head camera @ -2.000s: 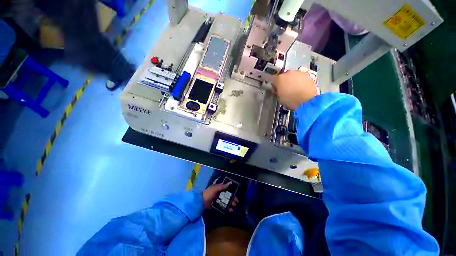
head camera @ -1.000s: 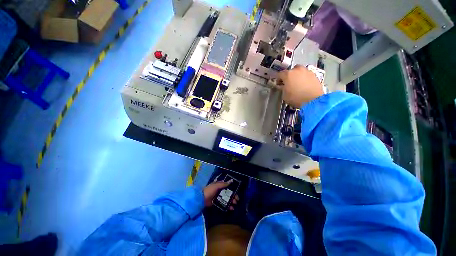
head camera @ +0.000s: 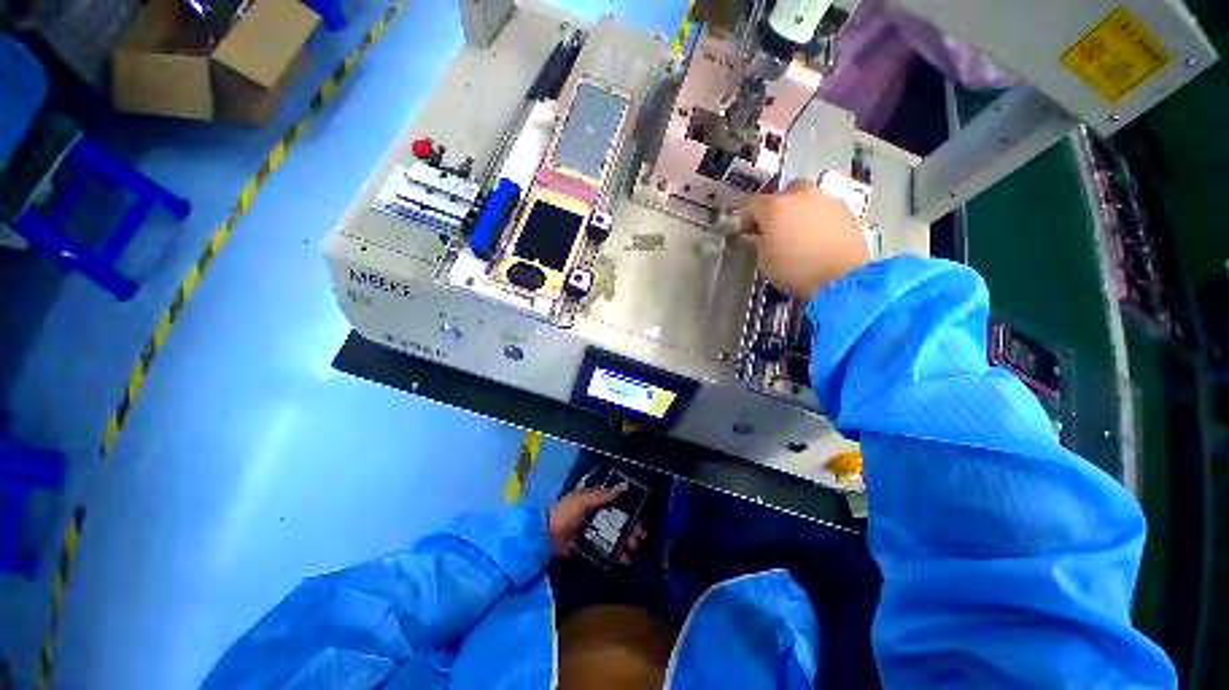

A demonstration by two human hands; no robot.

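My left hand [head camera: 582,520] holds a small dark phone unit [head camera: 611,523] with a white printed area, low in front of my body below the machine. My right hand [head camera: 809,240] is over the right side of the cream machine [head camera: 404,313], fingertips bent at the lower right corner of the pinkish-beige metal block [head camera: 712,115]; whether they pinch anything is hidden. A long gold-framed phone unit lies in the left fixture, with a grey panel [head camera: 594,128] above and a black screen [head camera: 550,235] below. A blue clamp [head camera: 497,218] sits beside it. The right fixture [head camera: 778,337] is partly covered by my hand and sleeve.
The lit touch display [head camera: 629,390] is on the machine front. The gantry [head camera: 1112,61] with a yellow label rises at upper right, above a green work surface [head camera: 1011,216]. A blue stool [head camera: 101,223] and open cardboard box [head camera: 216,61] stand on the floor at left.
The person walking at upper left has left the view, uncovering the cardboard box. My right hand stays by the metal block with small shifts. My left hand still holds the phone unit.
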